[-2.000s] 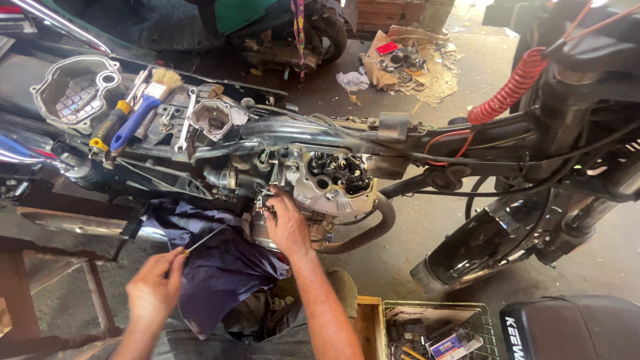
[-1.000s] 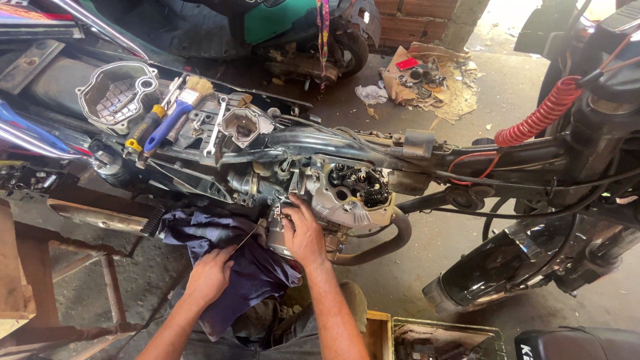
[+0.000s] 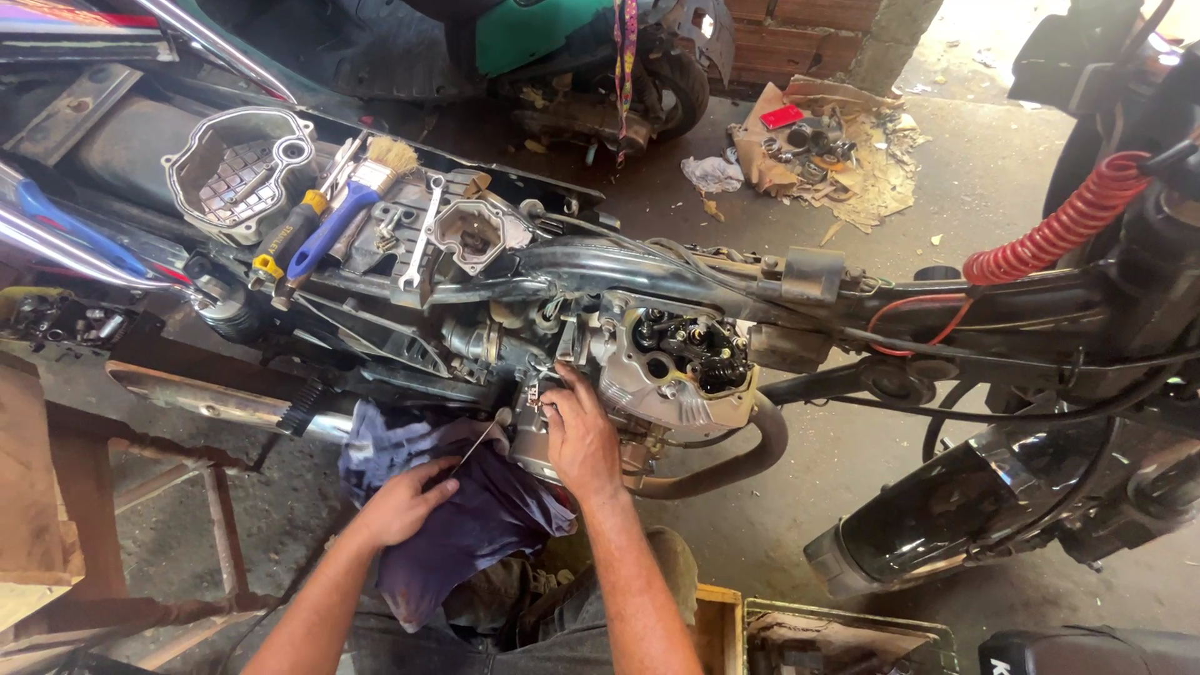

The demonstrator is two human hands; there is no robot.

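My left hand (image 3: pixel 408 502) grips a thin metal rod-like tool (image 3: pixel 478 445), its handle hidden in the fingers, above a dark blue cloth (image 3: pixel 459 525). The rod slants up toward the engine. My right hand (image 3: pixel 583 436) holds a small metal part (image 3: pixel 536 394) at its fingertips, beside the motorcycle engine; whether that part is loose or fixed, I cannot tell. Just right of the fingers is the cylinder head (image 3: pixel 675 375), its top uncovered and the valve gear showing. Below it curves the exhaust pipe (image 3: pixel 750 459).
On the frame lie an engine cover (image 3: pixel 239 173), a paintbrush (image 3: pixel 352 211), a yellow-black handled tool (image 3: pixel 291 234), a combination wrench (image 3: pixel 422 234) and a smaller cover (image 3: pixel 478 236). Cardboard (image 3: pixel 806 155) with metal parts lies on the floor. A red coiled hose (image 3: pixel 1055 220) hangs at right.
My left hand has moved up and right, bringing the rod closer to the engine. My right hand stays beside the engine. The view has shifted somewhat.
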